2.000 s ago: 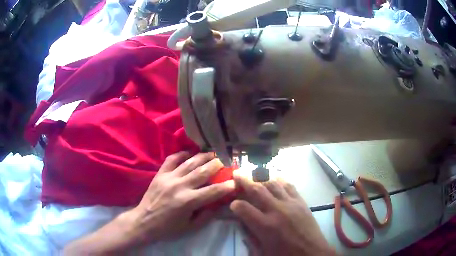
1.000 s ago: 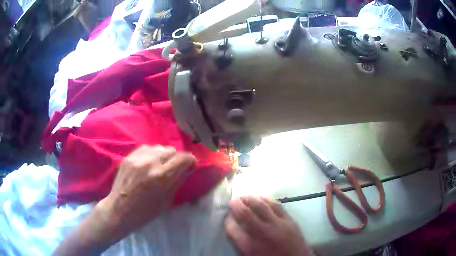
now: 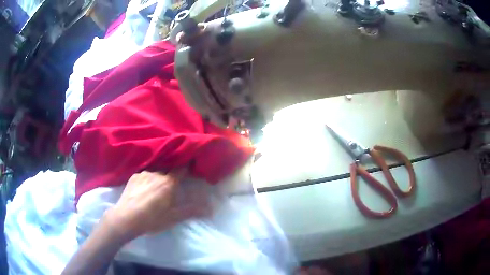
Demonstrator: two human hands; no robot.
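Note:
Bright red fabric (image 3: 129,134) lies bunched left of the sewing machine (image 3: 333,59), its right tip under the lit needle area. White sheer fabric (image 3: 231,231) lies below the red, over the table's front edge, drawn out towards the bottom. My left hand (image 3: 150,201) is at the lower edge of the red, its blurred fingers closed on the white sheer fabric and partly veiled by it. Of my right hand (image 3: 314,270) only a small blurred piece shows at the bottom edge, near the end of the white fabric; its fingers and hold are hidden.
Scissors with orange-red handles (image 3: 373,177) lie slightly open on the machine bed (image 3: 301,215), right of the needle. A white fabric heap (image 3: 40,220) is at the far left, and more white cloth (image 3: 94,64) lies behind the red. Dark red cloth (image 3: 462,241) shows at lower right.
My right hand has moved off the bed to the bottom edge. The white sheer fabric now stretches lower right. My left hand has moved slightly down. The view has shifted, so machine and scissors appear higher.

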